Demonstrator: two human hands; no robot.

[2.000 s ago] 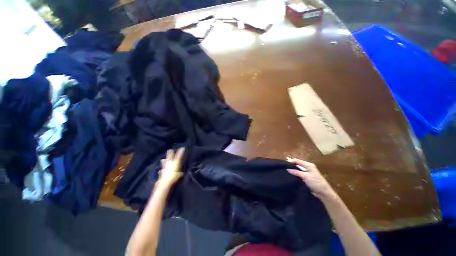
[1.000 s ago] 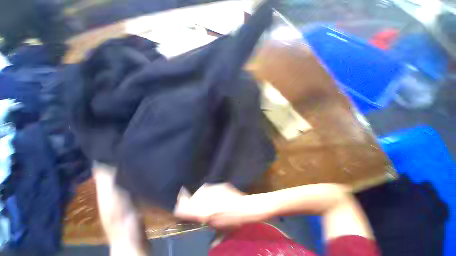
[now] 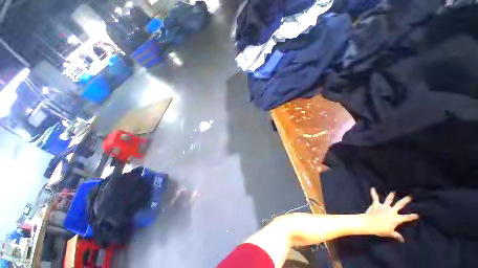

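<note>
A large black garment (image 3: 419, 172) is spread over the right side of the table and runs past the picture's right edge. My left hand (image 3: 390, 215) lies palm down on it near the table's edge, fingers spread, gripping nothing. The left arm reaches in from the bottom, with a red sleeve. My right hand is not in view.
The brown table (image 3: 306, 136) shows its worn edge. A navy garment heap (image 3: 304, 63) with a white piece (image 3: 283, 34) lies beyond. At the left stand a blue tub with dark cloth (image 3: 118, 201), a red stool-like object (image 3: 125, 145) and distant blue containers (image 3: 107, 78).
The view has swung left to the floor and heap. The black garment, lifted a second ago, lies spread. The left hand rests on it; the right hand, tan template and tubs at the right have left view.
</note>
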